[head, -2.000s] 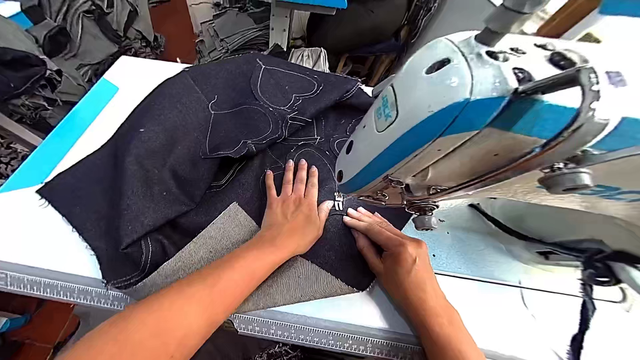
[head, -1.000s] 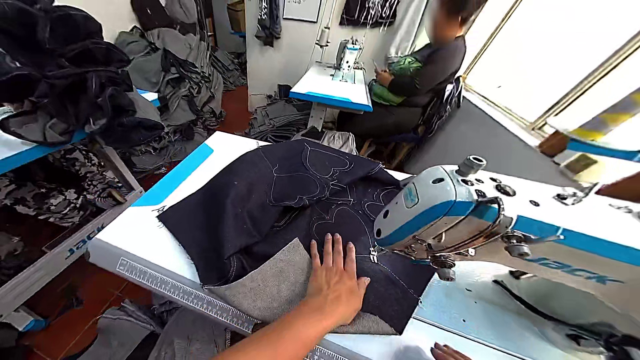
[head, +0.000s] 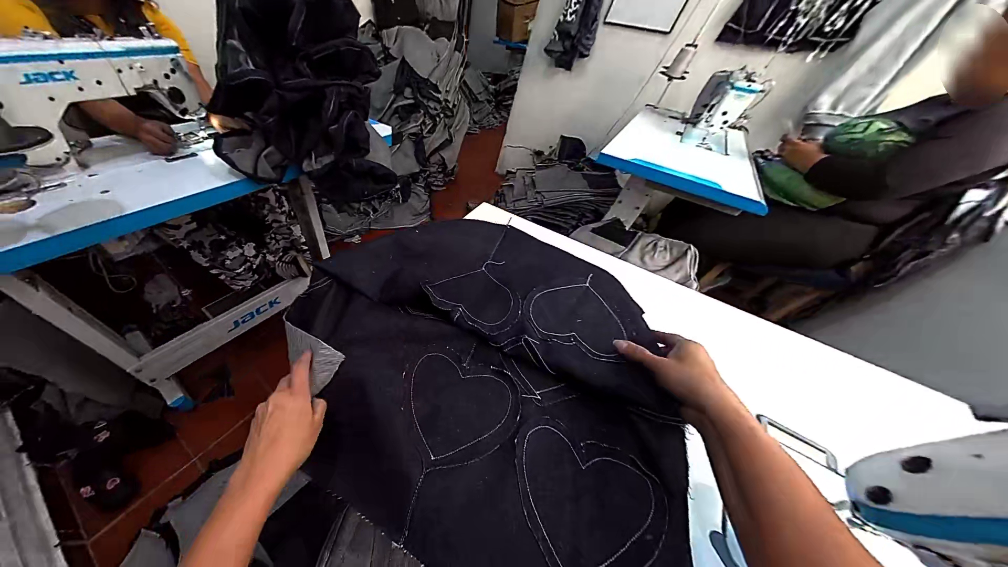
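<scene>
A dark denim piece (head: 472,394) with heart shapes stitched in pale thread spreads over the white sewing table (head: 787,378) and past its near edge. My left hand (head: 287,421) is at the left edge of the denim, fingers on a folded corner that shows the lighter grey reverse. My right hand (head: 681,370) pinches the right edge of the upper layer beside one heart, thumb on top. Part of a white and blue sewing machine (head: 929,488) shows at the lower right, near my right forearm.
At the left, a co-worker's hand (head: 157,135) is at another Jack sewing machine (head: 87,71), beside heaped dark garments (head: 295,87). A seated person (head: 890,157) is at the right, near a smaller table with a machine (head: 728,110). Grey cloth piles (head: 409,102) lie on the floor behind.
The denim has moved away from under the machine head, and both hands now hold its edges, where earlier my left hand lay flat on it. The view has swung left.
</scene>
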